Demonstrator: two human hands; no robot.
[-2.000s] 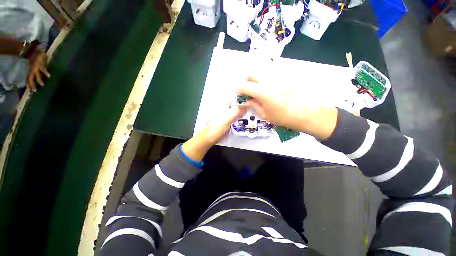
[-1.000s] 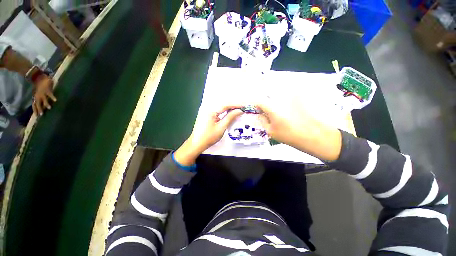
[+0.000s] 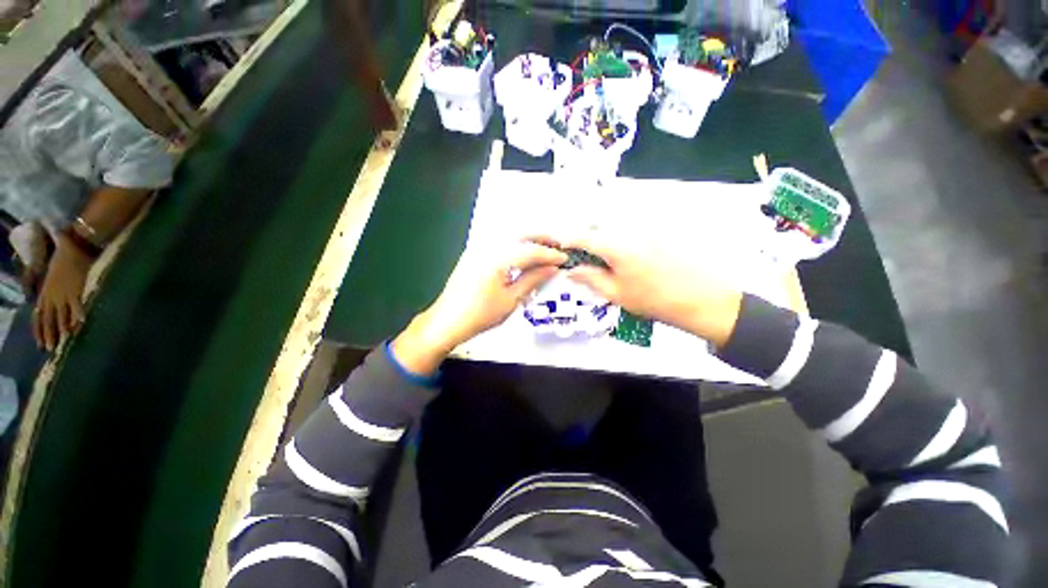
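A white plastic housing (image 3: pixel 565 317) lies open on the white work sheet (image 3: pixel 678 213), with dark and blue spots on its floor. A small green circuit board (image 3: pixel 583 260) shows at the housing's far edge, between my fingertips. My left hand (image 3: pixel 502 281) holds it from the left and my right hand (image 3: pixel 638 270) from the right; the fingers hide much of it. Whether it is seated in the housing cannot be told. A larger green main circuit board (image 3: pixel 633 330) lies on the sheet just right of the housing, under my right forearm.
A set-aside unit (image 3: pixel 807 207) with green board and red-black wires is at the sheet's right. Several waiting units (image 3: pixel 463 94) stand across the bench's far side. The green conveyor (image 3: pixel 247 218) runs along the left, with a person's hand (image 3: pixel 60 301) beyond it.
The view has shifted, showing more of the bench's far side. My hands stay at the housing's far edge, with small finger movements. The main board beside the housing is uncovered more than a second ago.
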